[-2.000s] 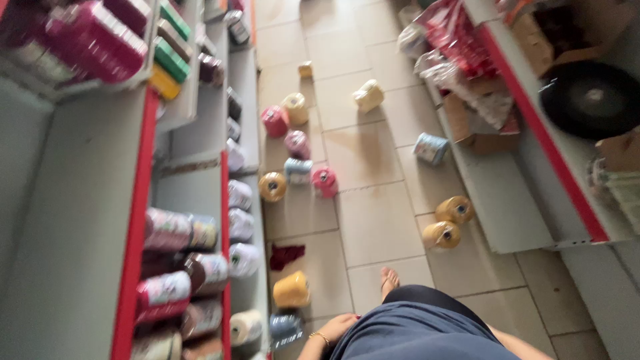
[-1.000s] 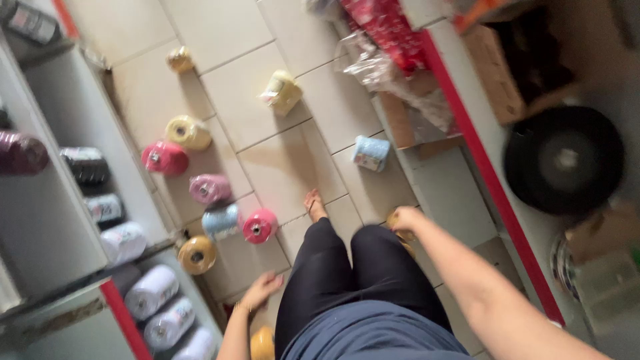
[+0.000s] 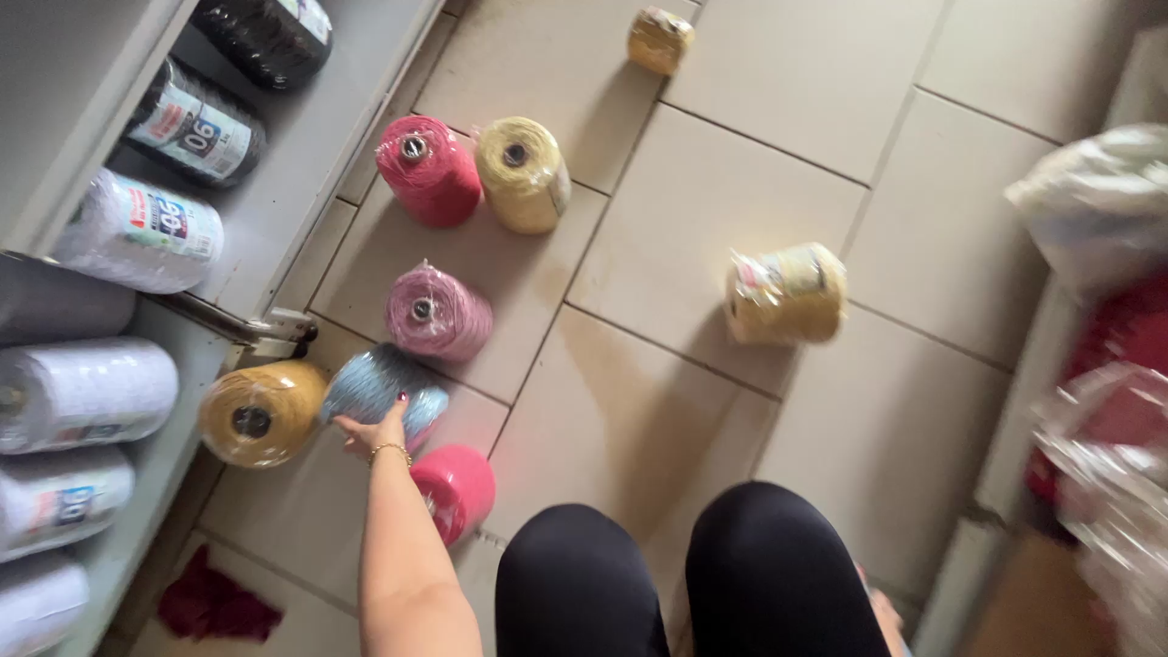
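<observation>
My left hand (image 3: pixel 376 429) is on a light blue yarn cone (image 3: pixel 379 388) wrapped in clear plastic, thumb on top and fingers at its near side. Left of that cone lies a mustard yarn cone (image 3: pixel 265 412). A mauve cone (image 3: pixel 440 312) stands just beyond it, and a bright pink cone (image 3: pixel 461 488) is beside my forearm. Farther off, a red-pink cone (image 3: pixel 429 171) and a pale yellow cone (image 3: pixel 522 173) stand side by side. Another pale yellow cone (image 3: pixel 787 297) lies alone on the tiles. My right hand is out of view; only a bit of skin shows beside my right knee.
Metal shelves (image 3: pixel 315 137) at left hold white cones (image 3: pixel 87 394) and black cones (image 3: pixel 196 123). A small yellow spool (image 3: pixel 660 41) is at the top, a dark red cloth or yarn piece (image 3: pixel 219 598) at lower left. Plastic-wrapped goods (image 3: pixel 1109 201) line the right side.
My left hand has moved from beside my left leg to the light blue cone. My right hand, earlier seen reaching to the right, has left the view. The view has moved closer to the floor.
</observation>
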